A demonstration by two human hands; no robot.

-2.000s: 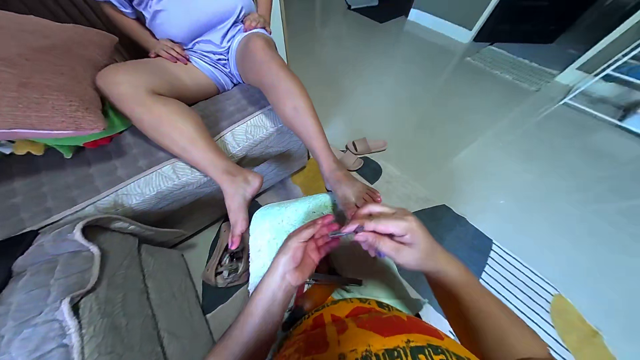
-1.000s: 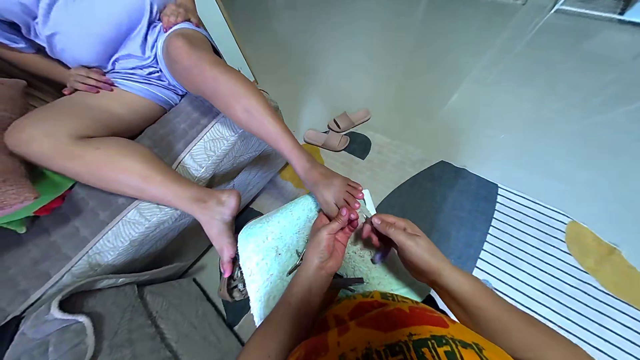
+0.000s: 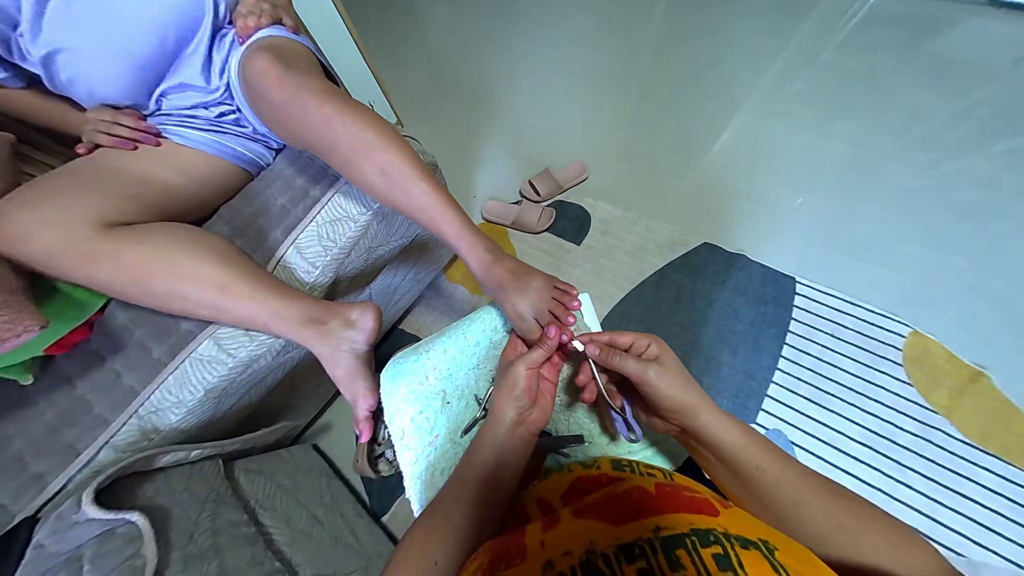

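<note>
Another person's foot (image 3: 532,300) rests on a pale green towel (image 3: 448,372) over my lap. My left hand (image 3: 528,380) holds the foot's toes, its thumb pressed by one toe. Between the fingers of my right hand (image 3: 640,376) is a thin metal tool (image 3: 602,384) with a purple looped handle (image 3: 628,422); its tip end is at the toes. A white strip (image 3: 590,312) stands just beyond my right fingers. A metal nipper-like tool (image 3: 478,412) lies on the towel left of my left wrist, and a dark tool (image 3: 562,442) lies between my forearms, partly hidden.
The person sits on a quilted grey sofa (image 3: 264,196), the other foot (image 3: 352,360) hanging by the towel's left edge. Beige slippers (image 3: 520,214) lie on the floor beyond. A patterned rug (image 3: 712,320) spreads to the right. A grey padded cover (image 3: 240,504) is at lower left.
Two seconds ago my hands were together in front of the foot; now my left hand holds the toes and my right hand has the tool at them. The view has shifted.
</note>
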